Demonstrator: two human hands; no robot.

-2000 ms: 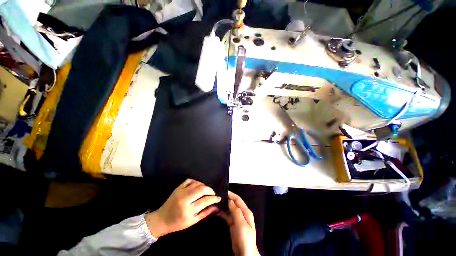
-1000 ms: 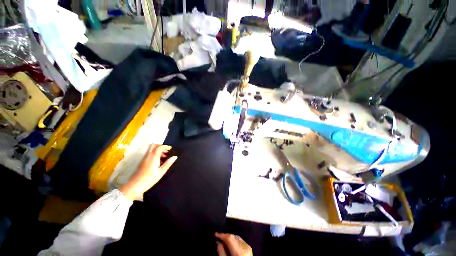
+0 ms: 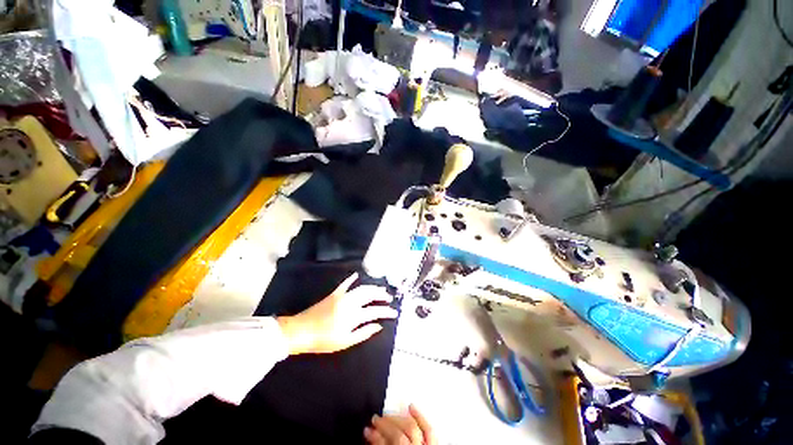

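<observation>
A black cloth panel (image 3: 326,382) lies flat left of the needle, its right edge lined up with the presser foot (image 3: 407,300). My left hand (image 3: 341,320) lies flat on the cloth, fingers spread, fingertips at the edge close to the presser foot. My right hand (image 3: 400,428) is cut off by the bottom edge of the picture, fingers curled by the cloth edge; whether it pinches the cloth cannot be told. The white sewing machine (image 3: 539,282) with a blue stripe stands to the right.
Blue-handled scissors (image 3: 513,387) lie on the bed right of the cloth. A parts tray (image 3: 569,404) sits at the right front. A long dark strip (image 3: 187,191) drapes over the yellow surface (image 3: 174,291) at left. A cream knob (image 3: 456,163) rises above the needle end. White scraps (image 3: 361,74) lie behind.
The view has tilted up. My left hand has moved from the cloth's left side to its right edge near the presser foot. My right hand stays low at the cloth edge.
</observation>
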